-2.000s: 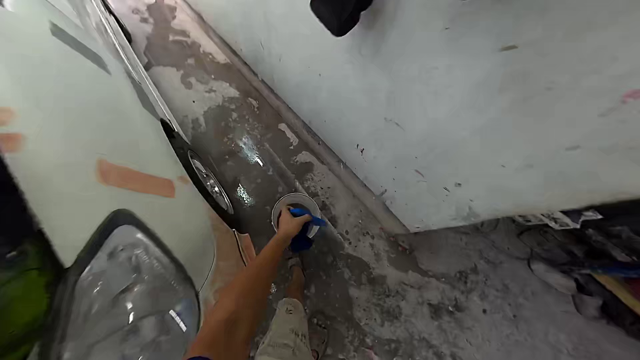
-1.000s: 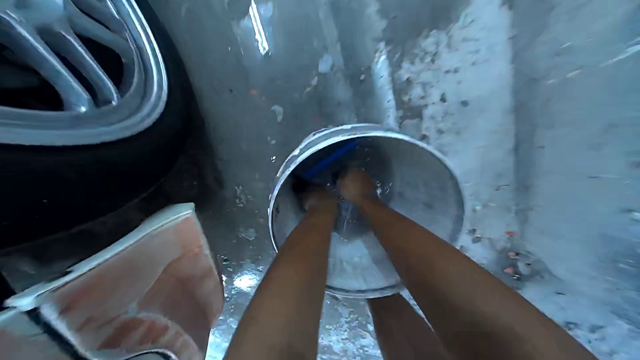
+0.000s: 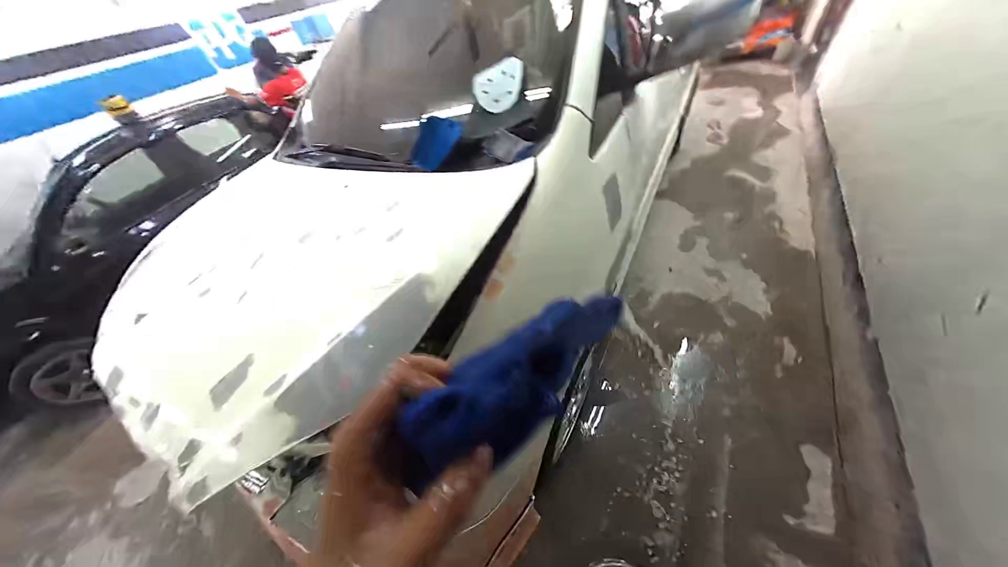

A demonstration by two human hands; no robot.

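Note:
My left hand (image 3: 402, 472) is closed around a wet-looking, bunched blue cloth (image 3: 504, 386), its thumb on the near side. The cloth is blurred and sticks out to the upper right, in front of the white car's fender (image 3: 543, 260). Below and left of it lies the car's front corner, where the headlight opening shows. The white hood (image 3: 315, 268) bears grey and sanded-looking patches. My right hand is out of view.
A black car (image 3: 157, 181) stands at the left, with a person in red (image 3: 283, 87) beside it. A pale wall (image 3: 929, 236) runs along the right. Between wall and white car the concrete floor (image 3: 709, 331) is wet. A round rim (image 3: 610, 562) shows at the bottom edge.
One second ago both hands were down inside a bucket with something blue. Now my left hand is up at the car with the blue cloth. The view has swung up from the floor.

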